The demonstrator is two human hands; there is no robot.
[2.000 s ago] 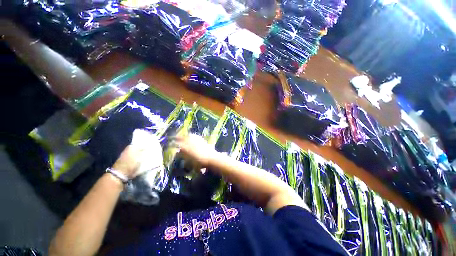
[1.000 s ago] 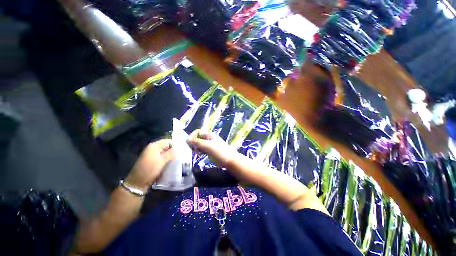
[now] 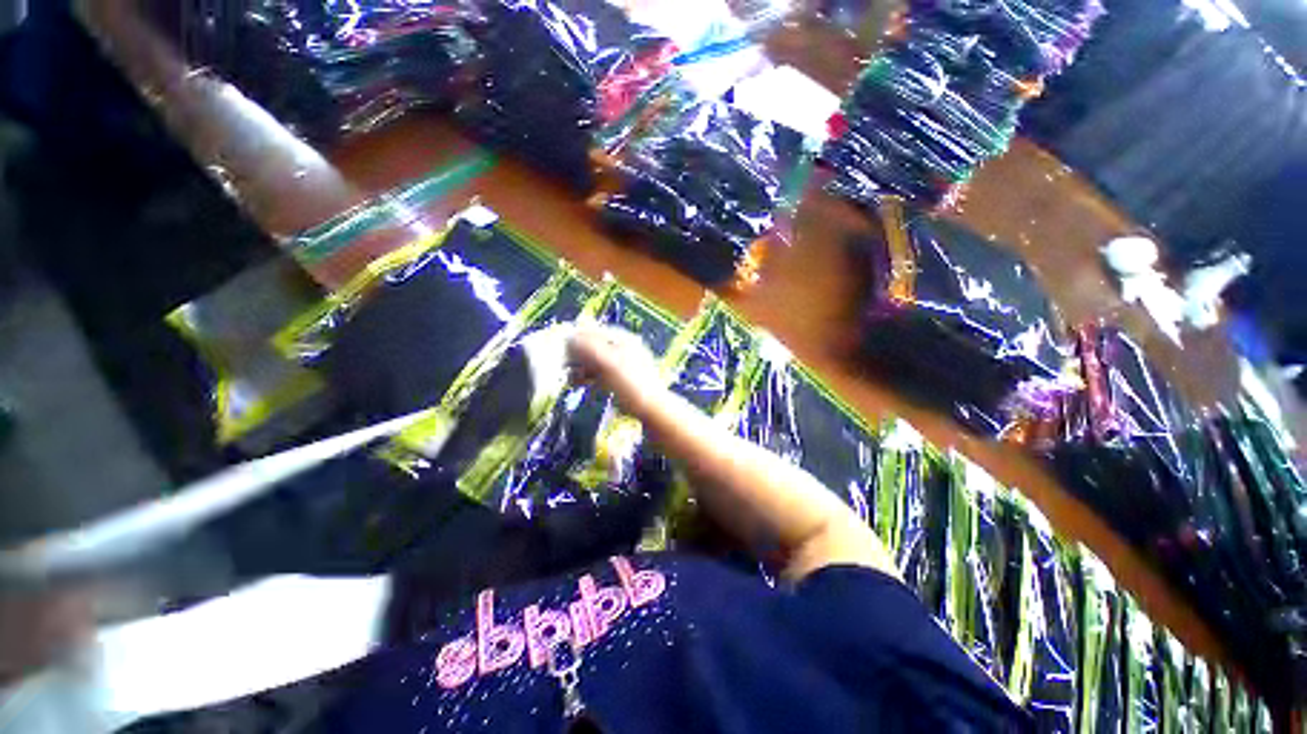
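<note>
Black packs [image 3: 416,323] in clear film with yellow-green edges overlap in a row on the table. A tiny white sticker [image 3: 477,215] sits at the corner of the end pack. My left hand [image 3: 50,624] is badly blurred at the left edge, holding white paper strips [image 3: 237,645]; one strip stretches right over the dark area towards the packs. My right hand [image 3: 609,359] is over the row, fingertips at a pale white piece [image 3: 548,359] on the packs; whether it grips this piece is unclear. Its fingers are partly blurred.
The orange-brown table [image 3: 817,308] shows between the row and stacks of black packs [image 3: 688,187] along the far side. A grey, yellow-edged piece [image 3: 251,373] lies at the left end. Crumpled white scraps [image 3: 1168,287] lie at the far right.
My left hand has swung from in front of the chest to the far left with the white paper, which now stretches out. My right hand has moved forward onto the packs.
</note>
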